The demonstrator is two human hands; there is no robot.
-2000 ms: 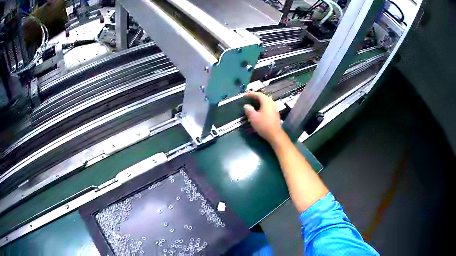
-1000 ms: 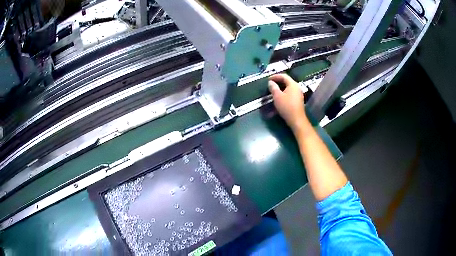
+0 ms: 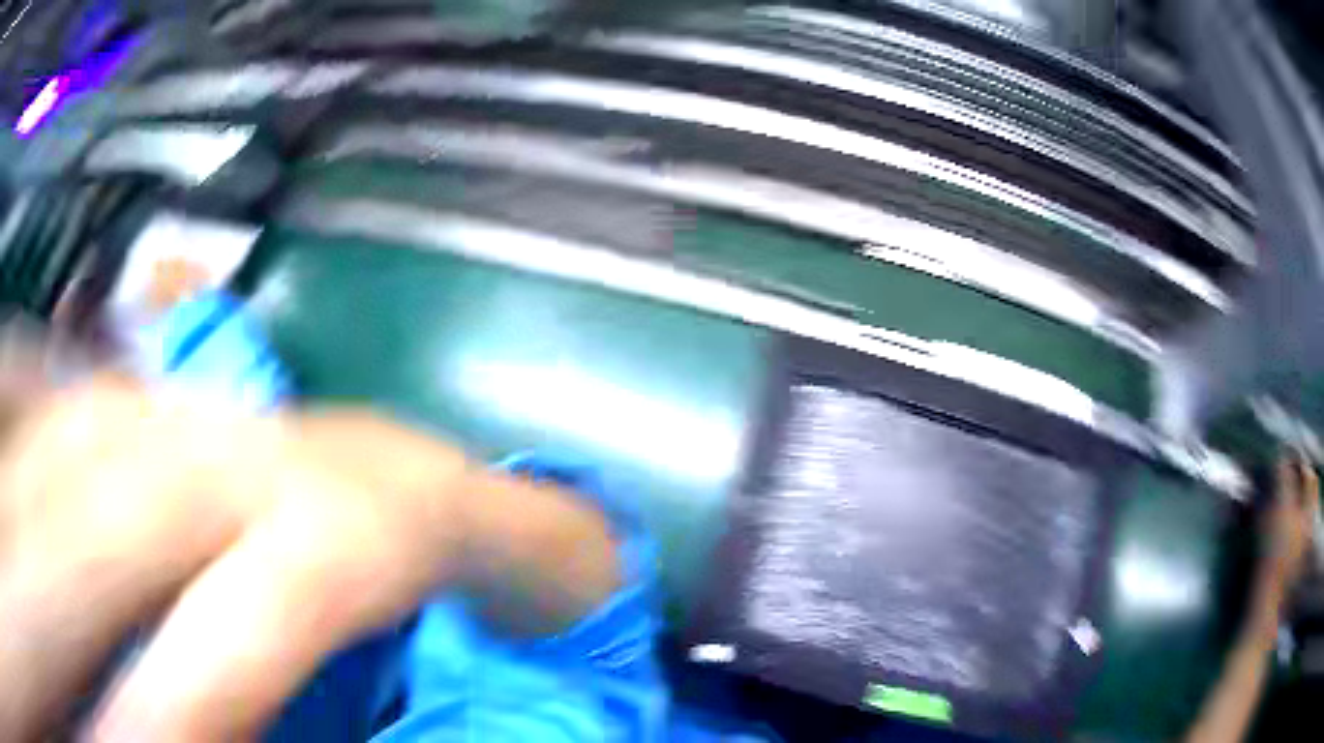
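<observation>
The frame is strongly blurred. The black parts tray lies on the green bench, with the pale rings smeared across its floor. My left hand reaches to the left from a blue sleeve, left of the tray. Its fingers blur into other bare skin at the left edge, so its grip and anything in it cannot be made out. My right hand is small at the far right edge, beside the rail and right of the tray. Its fingers are too blurred to read.
Conveyor rails run across behind the tray and bench. At the left are another person's blue sleeve and a white sheet or tray. Purple light shows at the upper left. A blurred metal upright stands at the right.
The view has swung left, so the tray and my right hand now lie farther right. My left arm has come into view. The teal-green fixture is no longer clearly visible.
</observation>
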